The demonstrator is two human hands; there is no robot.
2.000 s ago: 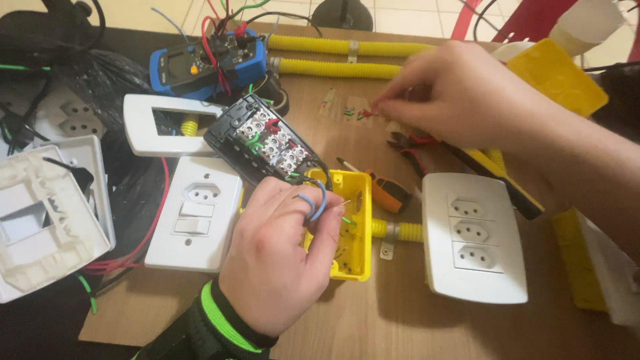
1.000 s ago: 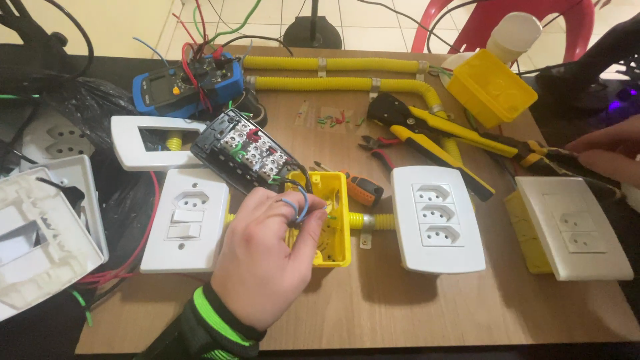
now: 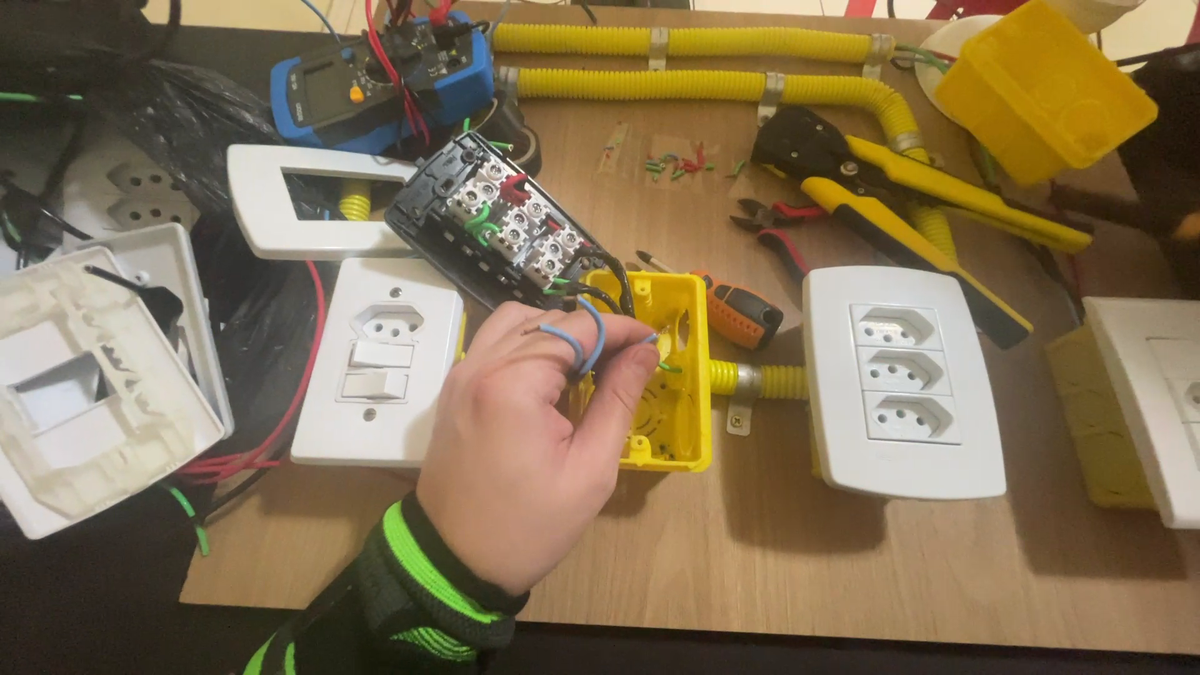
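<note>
My left hand (image 3: 534, 441) pinches a blue wire (image 3: 592, 328) between thumb and forefinger, over the left side of a yellow electrical box (image 3: 694, 412). Black and green wires also come out at the box's top, leading to a black outlet module (image 3: 497, 225) that lies terminals up, tilted, above the hand. Right of the box lie an orange-handled screwdriver (image 3: 741, 309), red-handled cutting pliers (image 3: 778, 225) and a yellow-and-black crimping tool (image 3: 900, 206). Small red and green ferrules (image 3: 680, 164) lie on the board behind. My right hand is out of view.
A blue multimeter (image 3: 384, 84) stands at the back left, near yellow corrugated conduit (image 3: 647, 84). A white switch plate (image 3: 375, 366) is left of my hand, a triple-outlet plate (image 3: 905, 384) to the right. A loose yellow box (image 3: 1045, 89) sits at the back right.
My right hand moved from the ferrules to the right side, then out of view. The crimping tool, at the centre right one second ago, remains on the board. My left hand still holds the blue wire.
</note>
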